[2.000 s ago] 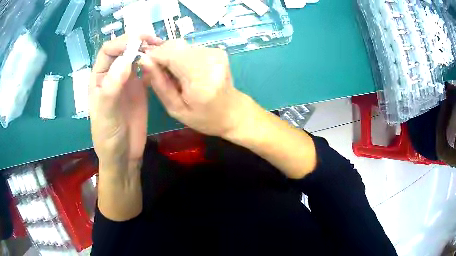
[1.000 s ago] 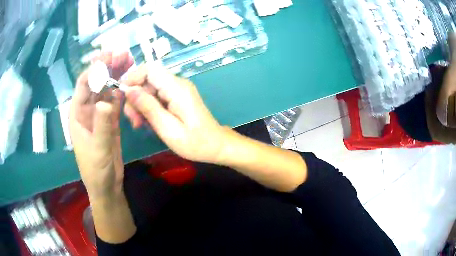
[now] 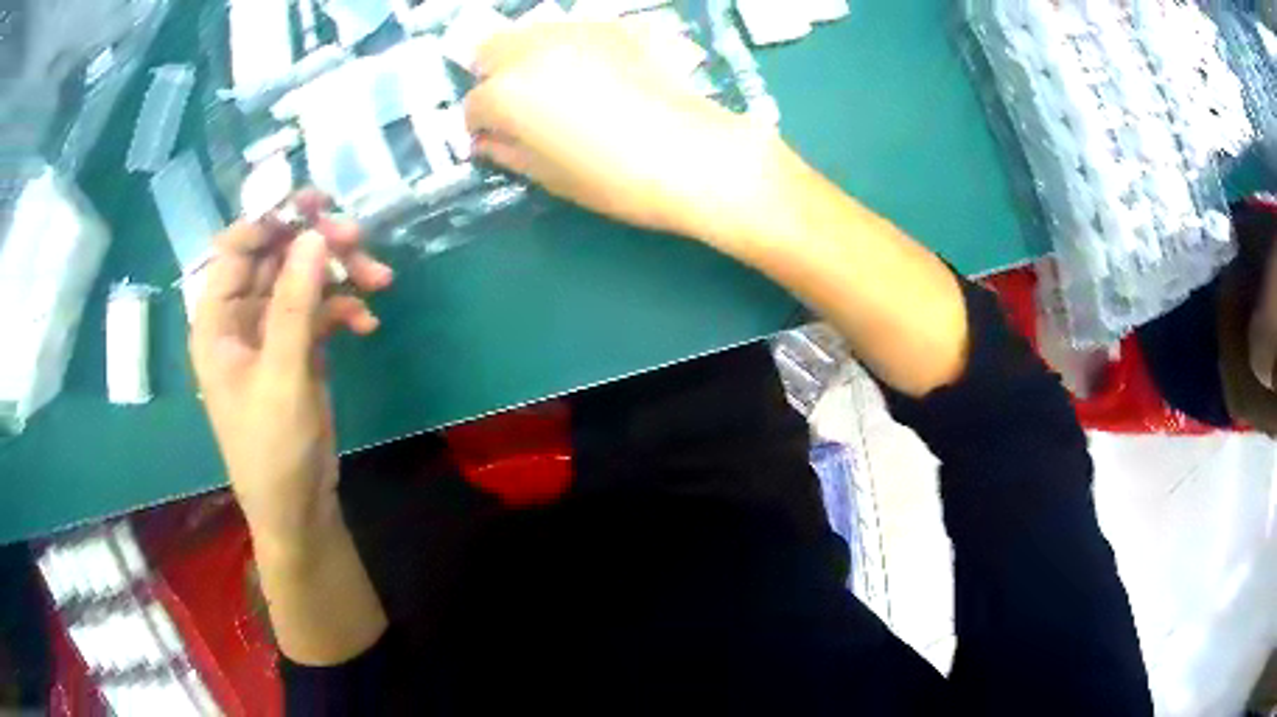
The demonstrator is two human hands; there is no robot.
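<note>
My left hand [image 3: 273,315] is palm up over the bench's near left part, fingers curled around a small white piece [image 3: 333,266] that is mostly hidden and blurred. My right hand [image 3: 588,119] is over the clear parts tray [image 3: 434,231], back of the hand up, fingers bent down at the white parts [image 3: 378,119]. Its fingertips are partly hidden, so I cannot tell if they grip anything. A white finished unit [image 3: 129,343] lies on the bench left of my left hand. Translucent covers [image 3: 161,119] lie behind it.
The green bench top [image 3: 602,315] ends in a slanting front edge. A cloudy plastic bag [image 3: 49,287] lies at far left. Stacked parts trays [image 3: 1120,168] overhang the right edge. A finished-goods tray [image 3: 126,623] is low at left by a red stool [image 3: 224,602]. Part of another person [image 3: 1204,350] shows at right.
My right hand has left my left hand and moved right and away, over the tray. My left hand stays near its place, and the white piece seen upright in it is no longer visible there.
</note>
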